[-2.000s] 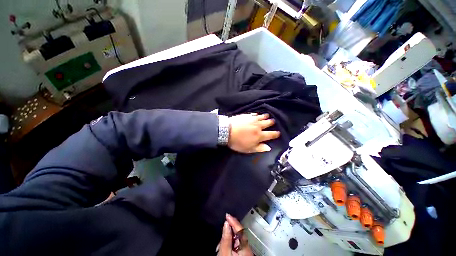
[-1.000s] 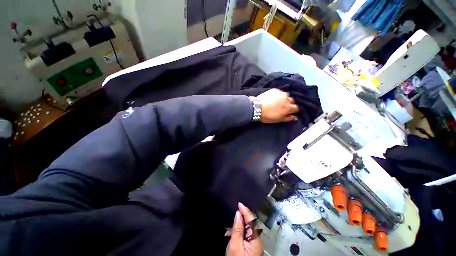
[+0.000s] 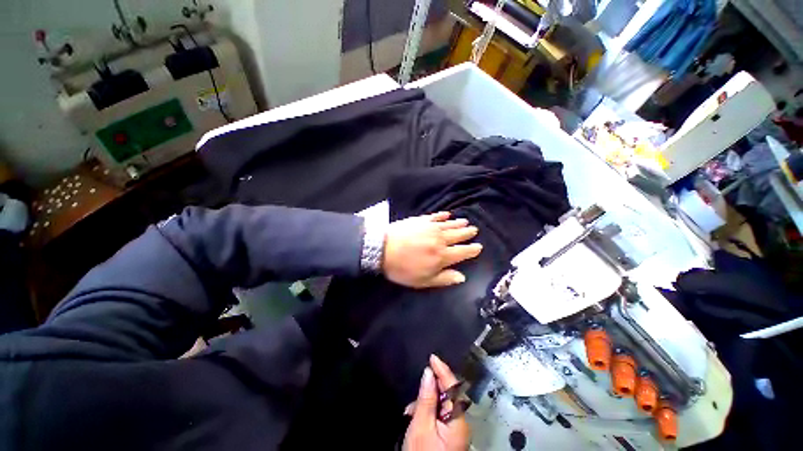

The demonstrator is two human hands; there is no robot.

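Note:
The black garment piece lies over the table left of the needle area and runs back into a bunched pile. The white overlock machine stands at the right with orange knobs. My left hand lies flat on the cloth with fingers spread, left of the machine head. My right hand is at the bottom centre by the cloth's near edge, cut off by the frame. It holds small dark thread snips. Whether its fingertips also pinch the cloth is unclear.
A white trough rims the cloth at the back. A cream box with a green panel stands at the left wall. Pale discs lie on a brown table. A dark cloth heap lies right of the machine. A white machine arm is beyond.
My left hand moved forward onto the bunched cloth, then came back left and nearer, flat on the panel. My right hand with the snips moved slightly up and right.

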